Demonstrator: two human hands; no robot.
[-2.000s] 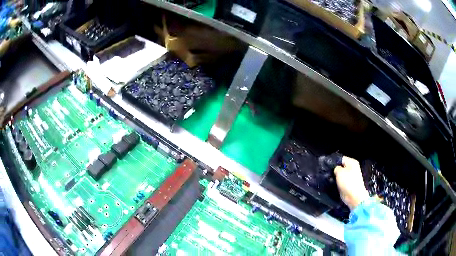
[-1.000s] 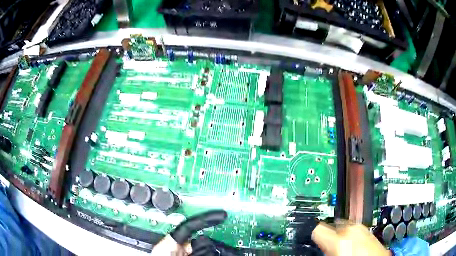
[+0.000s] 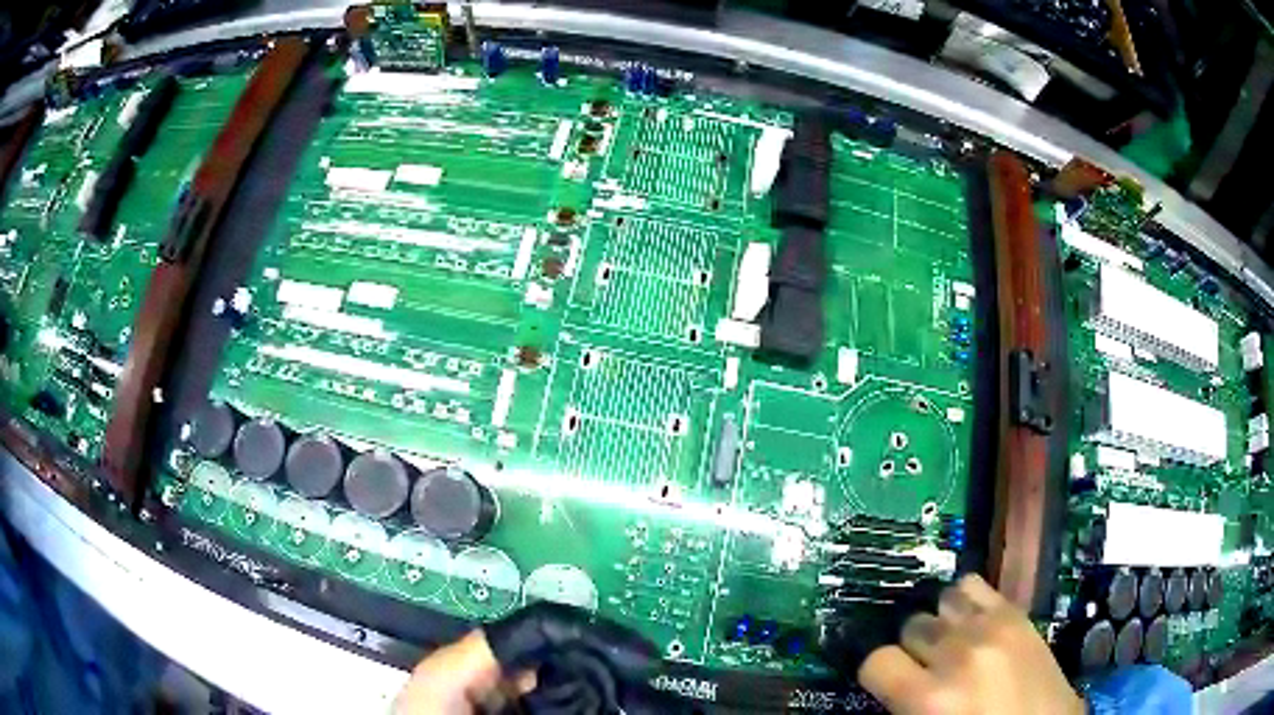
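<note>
A large green circuit board lies in a dark carrier. Five round dark capacitors stand in a row near its near-left edge, beside bare white circles. My left hand is at the near edge, partly cut off, with glossy black shapes over its fingertips. My right hand is curled at the near-right corner, with a dark mass at its fingers beside slim dark components. Whether these dark shapes are coverings or held parts cannot be told. Black blocks stand in a column on the board.
Red-brown crossbars lie left and right of the board. The right board carries white ribbed heatsinks and round capacitors. Another board is at left. A pale rail and dark bins are behind.
The view has turned from the bins to the boards. My right hand has left the bin and is over the board's near-right corner. My left hand has come into view.
</note>
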